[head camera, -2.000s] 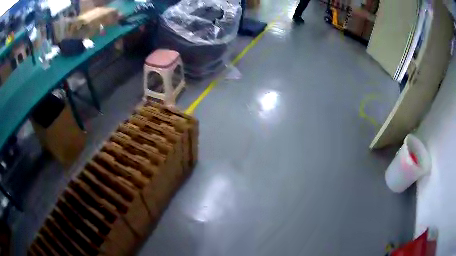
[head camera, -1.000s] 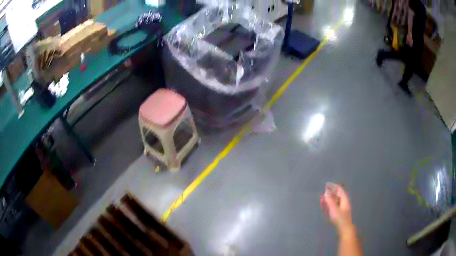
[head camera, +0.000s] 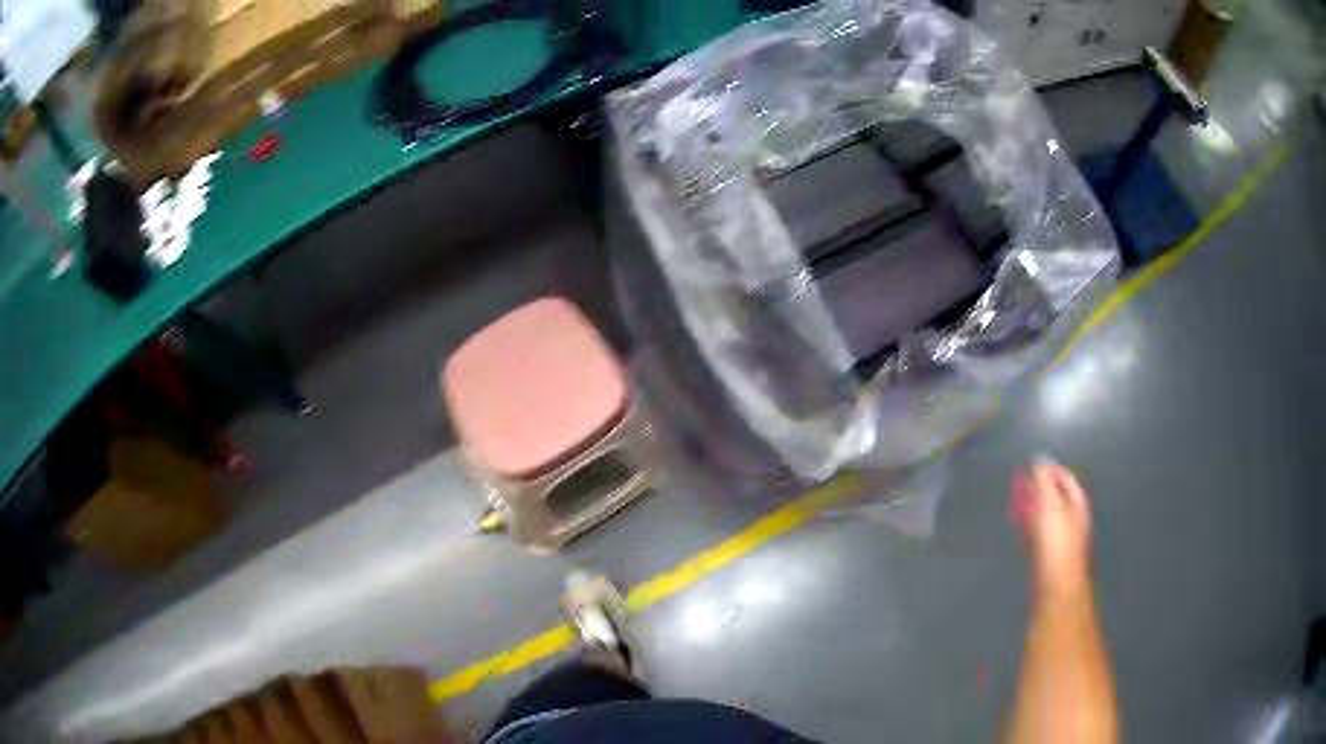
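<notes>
A large clear poly bag (head camera: 727, 276) stands on the floor ahead, its crinkled mouth open. Black foam blocks (head camera: 894, 262) show inside it. My right hand (head camera: 1057, 509) is low at the right, over the grey floor, beyond the bag's near right side and not touching it. It is blurred; its fingers look partly curled, and whether it holds anything cannot be told. My left hand is not in view.
A pink stool (head camera: 538, 390) stands left of the bag. The green bench (head camera: 327, 189) runs along the left with a black cable coil (head camera: 480, 66). Brown cartons (head camera: 313, 708) stand at the bottom left. A yellow line (head camera: 727, 550) crosses the floor by my shoe (head camera: 596, 613). A blue platform (head camera: 1142, 204) is behind the bag.
The bag and stool have come much nearer and the foam inside shows more clearly. The cartons have slid down to the bottom edge. My right hand has come into view; the other person has left the view.
</notes>
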